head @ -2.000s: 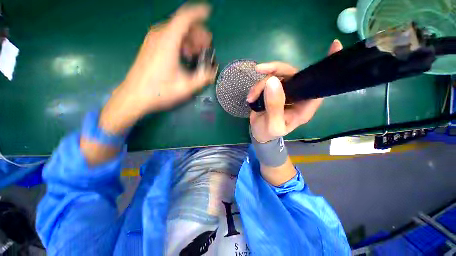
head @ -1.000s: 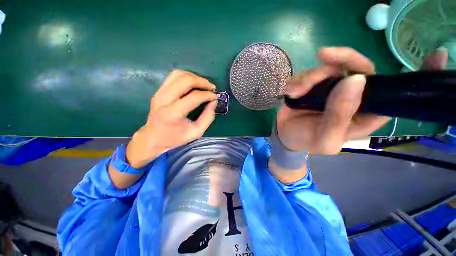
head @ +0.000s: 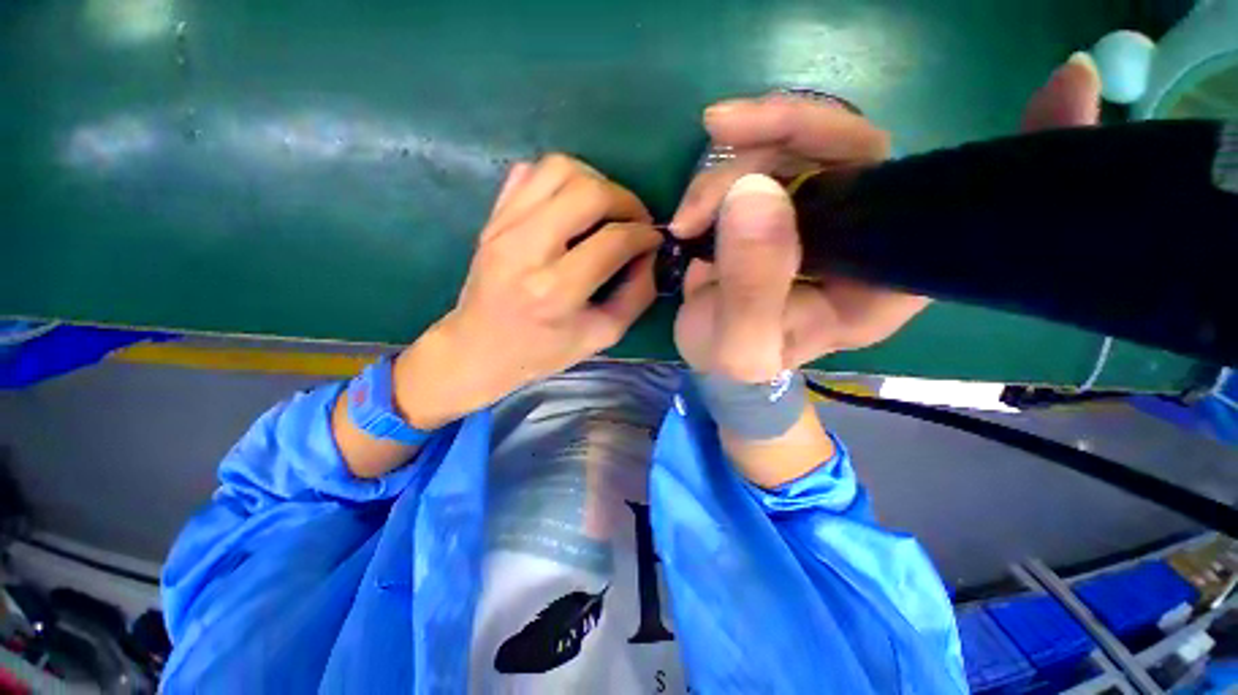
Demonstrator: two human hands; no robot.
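Note:
My left hand [head: 557,272] pinches a small black electronic unit [head: 669,262] at its fingertips, above the green bench near its front edge. My right hand [head: 774,251] grips a long black electric screwdriver [head: 1018,224] that lies nearly level and points left. Its nose meets the unit between both hands; the bit tip is hidden by my fingers. The round metallic screw tray [head: 821,98] is mostly hidden behind my right hand; only part of its far rim shows.
The pale green desk fan [head: 1202,68] is at the far right, cut off by the picture's edge. A black cord [head: 1032,448] runs below the bench edge at the right. Blue bins [head: 1100,622] stand on the floor at the lower right.
The screwdriver nose has moved left from beside the tray to the unit. My left hand has moved right with the unit, so the hands now meet. The tray is now mostly covered.

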